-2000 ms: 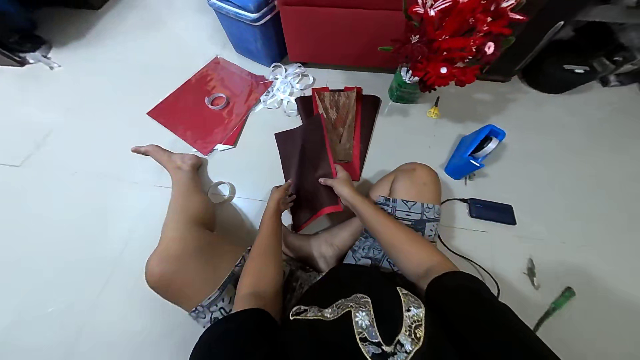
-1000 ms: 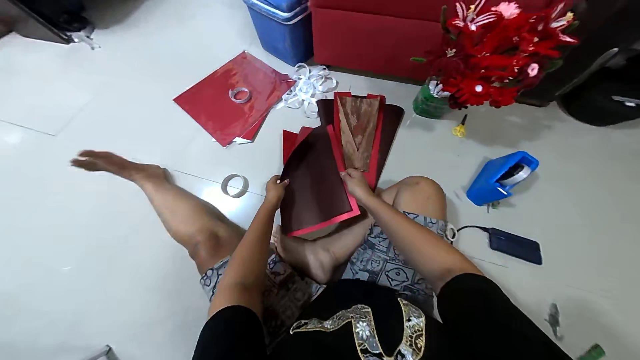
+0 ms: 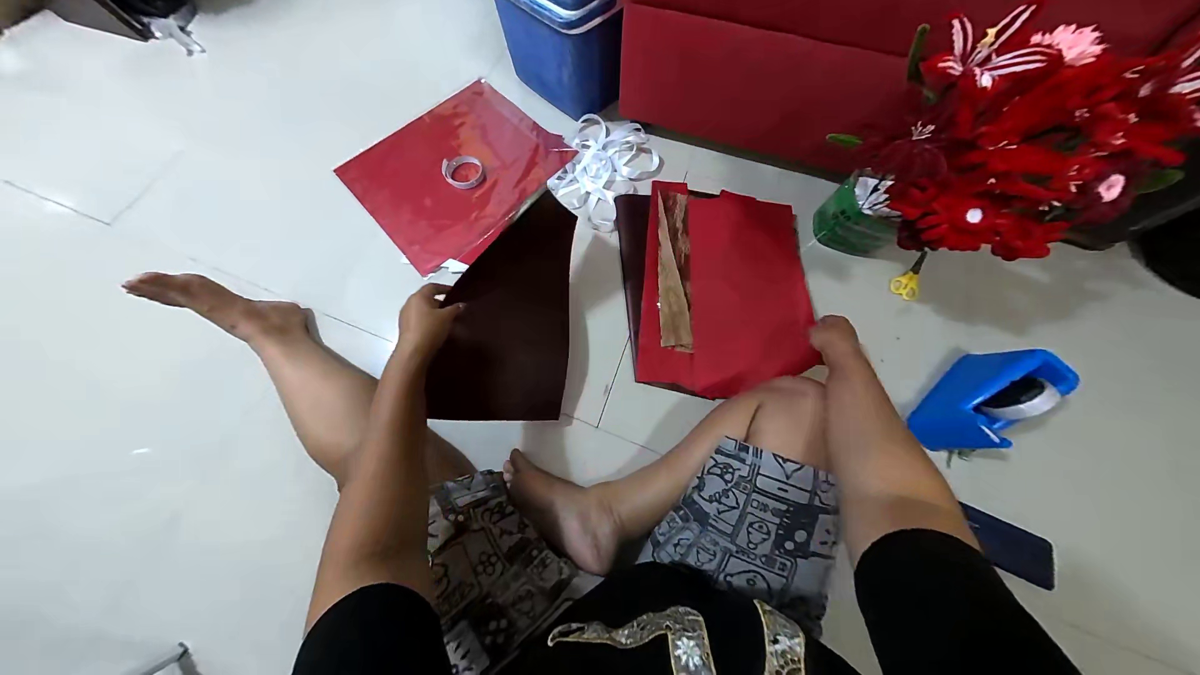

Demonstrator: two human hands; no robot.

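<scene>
My left hand [image 3: 427, 321] grips the left edge of a dark maroon sheet [image 3: 511, 328], which hangs slightly curved over the floor between my legs. On the right, my right hand [image 3: 833, 339] holds the lower right edge of a red sheet [image 3: 745, 281]. That sheet lies on a pile with a brown, crumpled-looking strip [image 3: 673, 281] and another dark sheet [image 3: 633, 253] at its left side. Beyond the maroon sheet lies a red sheet in clear plastic [image 3: 403, 178] with a small tape roll [image 3: 463, 172] on it. A white ribbon bow [image 3: 600, 169] touches its right corner.
A blue bin [image 3: 562, 56] and a red upholstered piece of furniture [image 3: 750, 84] stand at the back. Red artificial flowers [image 3: 1022, 159] rise from a green container [image 3: 848, 220], near yellow-handled scissors [image 3: 905, 285]. A blue tape dispenser [image 3: 947, 403] and a dark phone-like device [image 3: 1012, 548] lie right.
The maroon sheet in my left hand has moved left, apart from the pile. My right hand has moved right, and a red sheet now covers much of the brown piece.
</scene>
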